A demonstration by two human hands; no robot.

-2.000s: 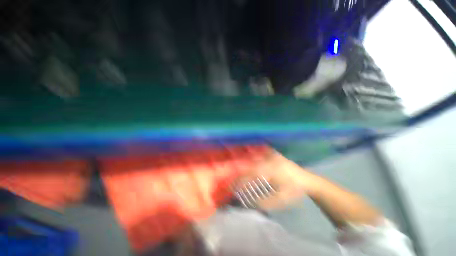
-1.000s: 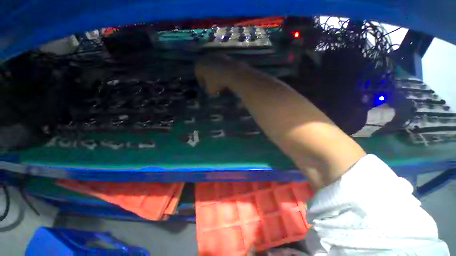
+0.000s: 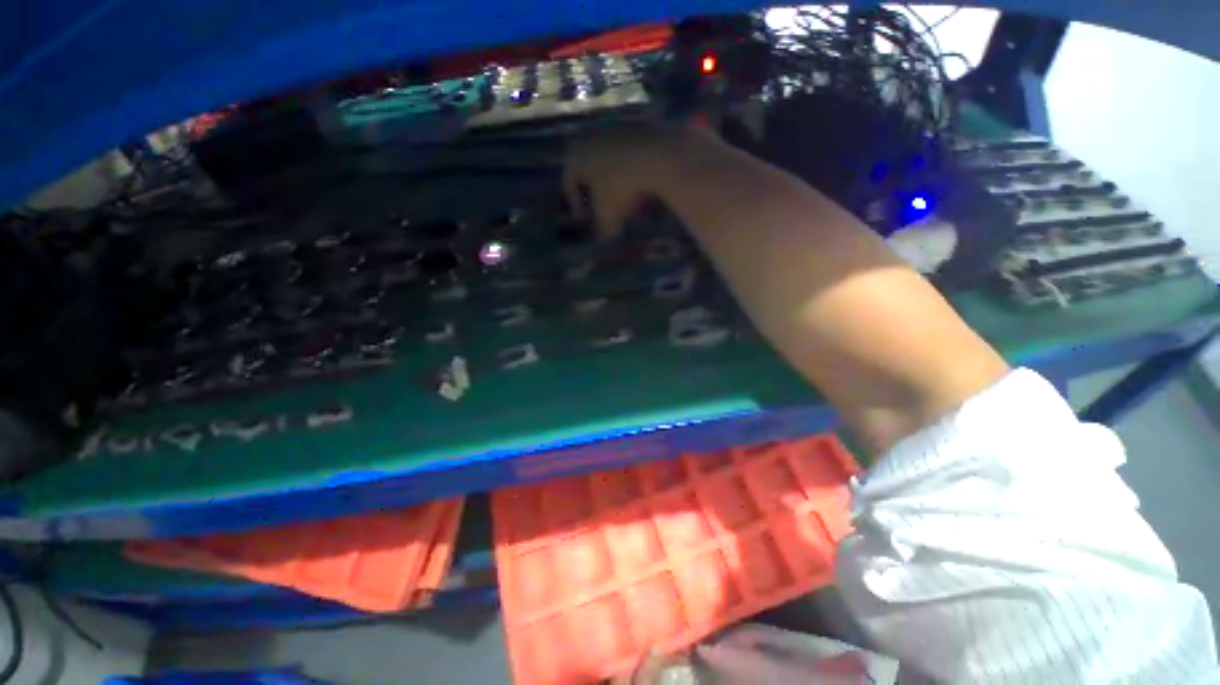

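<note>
My right hand reaches over the green mat among rows of small dark watch-like units. Its fingers bend down; whether they hold a unit is too dark to tell. One unit shows a bright pinkish light. Small pale pieces lie near the shelf's front. An orange pocketed tray slants out below the shelf edge, its visible pockets empty. A small part of my left hand shows at the tray's lower edge, cut off by the frame, gripping it.
A blue beam crosses above. Black cables tangle at the right rear, near red and blue lights. Pale strips lie at the shelf's right end. More orange trays rest on the lower shelf. A blue object shows at the bottom left.
My right hand has come from the orange tray up over the mat and has stayed there during the last second. The view has tilted, and a lit unit now shows beside the hand.
</note>
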